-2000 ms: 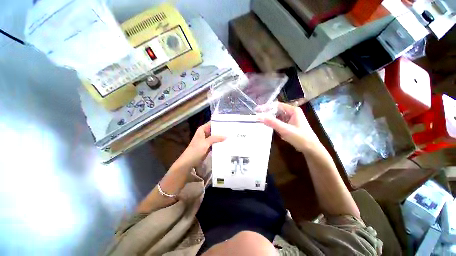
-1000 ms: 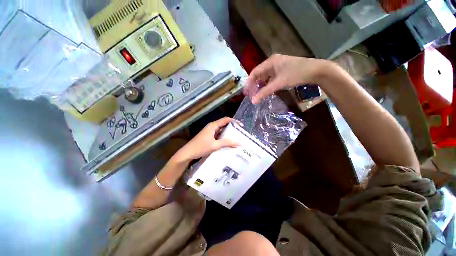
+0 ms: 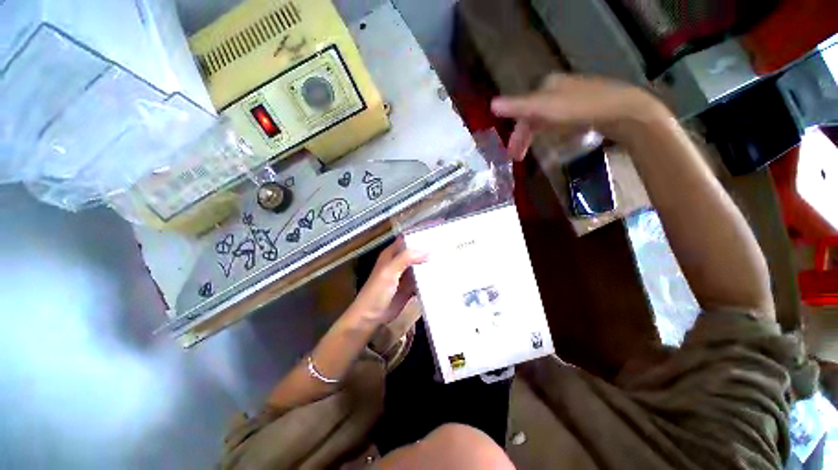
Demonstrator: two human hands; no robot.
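Observation:
A white retail box (image 3: 482, 285) with an earbud picture is held upright over my lap in a clear film bag. The loose film end (image 3: 464, 195) extends past the top of the box and reaches the right end of the sealing bar (image 3: 322, 246). My left hand (image 3: 390, 283) grips the box's left edge. My right hand (image 3: 570, 108) is raised above and right of the film, apart from it, blurred, with fingers spread and nothing visible in it. The cream-yellow impulse sealer (image 3: 358, 78) has its red switch (image 3: 265, 119) glowing.
Bagged boxes in shiny film (image 3: 83, 101) pile on the sealer at upper left. A phone (image 3: 590, 182) lies on the wooden bench right of the box. A glossy heap of film bags (image 3: 663, 275) shows under my right forearm. A red stool (image 3: 818, 285) stands at far right.
The box has turned more upright and moved right, its film now at the sealer's bar end. My right hand has let go of the film and moved up and right.

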